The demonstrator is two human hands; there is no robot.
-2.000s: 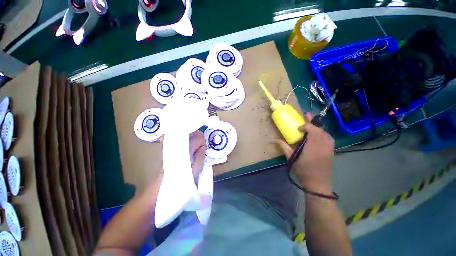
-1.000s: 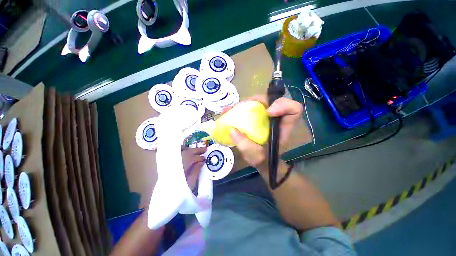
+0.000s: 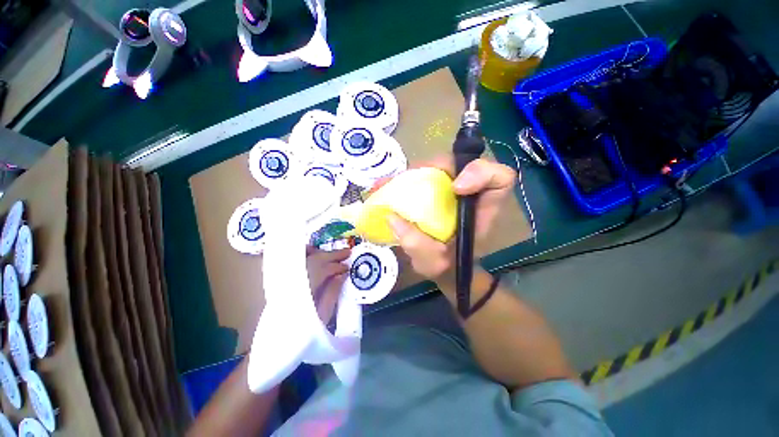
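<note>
A white headphone [image 3: 286,290] lies with its pointed tips toward me and an open ear cup [image 3: 331,232] showing a green board and wires. My left hand [image 3: 329,275] holds the headphone at the ear cup, partly hidden behind its band. My right hand [image 3: 444,230] grips a yellow squeeze bottle [image 3: 418,203], its nozzle end at the open ear cup. The same hand also holds a black soldering iron [image 3: 467,171] with its metal tip pointing away from me. White speaker plates [image 3: 359,142] lie clustered around the headphone.
Brown cardboard mat [image 3: 224,290] lies beneath. Stacked cardboard sheets [image 3: 111,282] with white discs [image 3: 19,341] stand at left. Amber ring [image 3: 497,68] with white tissue and a blue basket [image 3: 589,203] with black items are at right. Two headphones [image 3: 286,61] sit beyond the white rail.
My right hand has lifted the yellow bottle from the mat to the ear cup and turned the soldering iron upward. The ear cup's green board has come into view. Little differs from one second ago.
</note>
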